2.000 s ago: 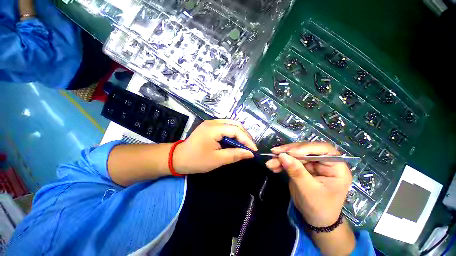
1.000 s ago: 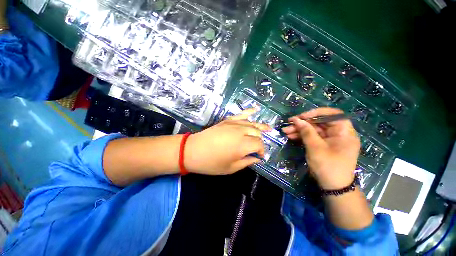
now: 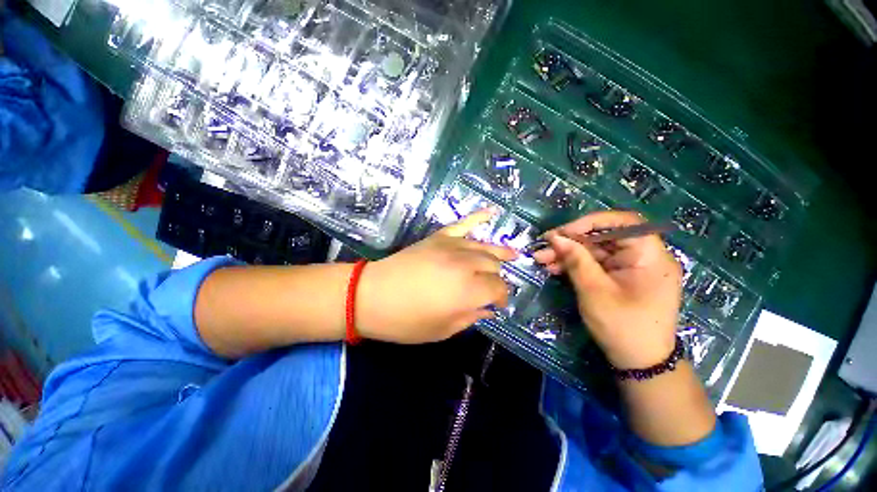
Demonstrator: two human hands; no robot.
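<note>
My right hand [image 3: 615, 288] holds slim dark tweezers [image 3: 630, 232] like a pen, over the clear blister tray [image 3: 664, 159]. The tray's pockets hold small dark and silvery modules [image 3: 584, 154]. My left hand [image 3: 433, 288] is palm down at the tray's near left part, its index finger stretched near the tweezer tips. A small end of a dark blue tool [image 3: 494, 308] shows at its curled fingers; the rest is hidden. The tips and any part between them are too small and covered to tell.
Shiny stacked blister trays [image 3: 288, 96] lie at upper left. A black pocketed tray [image 3: 226, 223] is below them. A white card [image 3: 808, 348] with a grey-brown rectangle [image 3: 769, 377] lies at right, near cables and a pale box. Another person's blue sleeve [image 3: 48, 115] is at far left.
Both hands have moved from in front of the tray to over it. The blue tool, seen along its length between my hands earlier, is now mostly covered. The view has shifted slightly.
</note>
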